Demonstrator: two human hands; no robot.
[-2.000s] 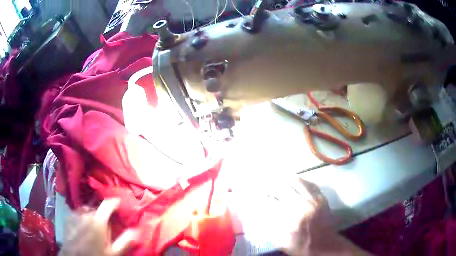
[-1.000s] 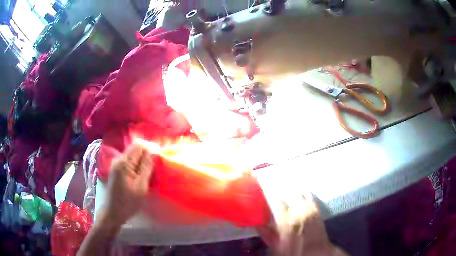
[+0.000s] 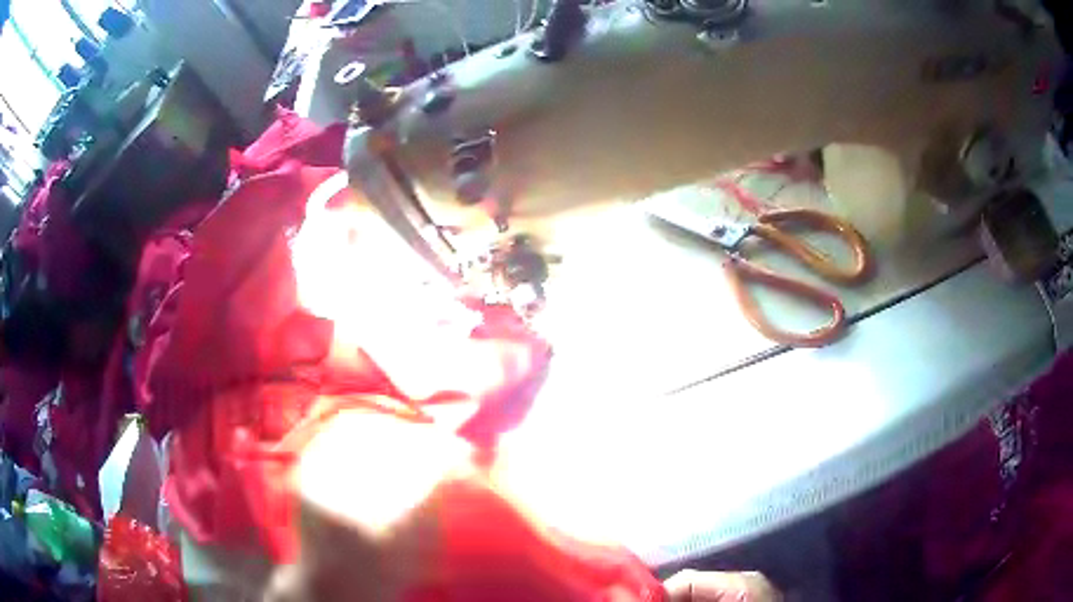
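Red fabric (image 3: 506,541) lies in folds left of and in front of the needle area. One part reaches the presser foot (image 3: 518,276), where glare hides the exact contact. My left hand (image 3: 371,506) is over the fabric at the lower centre, blurred and washed out by the lamp; its fingers cannot be made out. My right hand (image 3: 720,587) is cut off by the bottom edge, with its visible fingers closed at the right end of the fabric. The cream machine head (image 3: 706,106) spans the top.
Scissors with orange-brown handles (image 3: 800,276) lie under the arm, near red thread (image 3: 765,182). The white table top (image 3: 871,365) has a dark seam and a curved front edge. An orange-red plastic bag (image 3: 141,562) and green plastic (image 3: 59,529) are at lower left. Dark red cloth hangs at lower right.
The stretch of fabric between my hands has moved down and left from the seam. My left hand has moved right and down over the cloth; my right hand has dropped to the bottom edge. The view has shifted.
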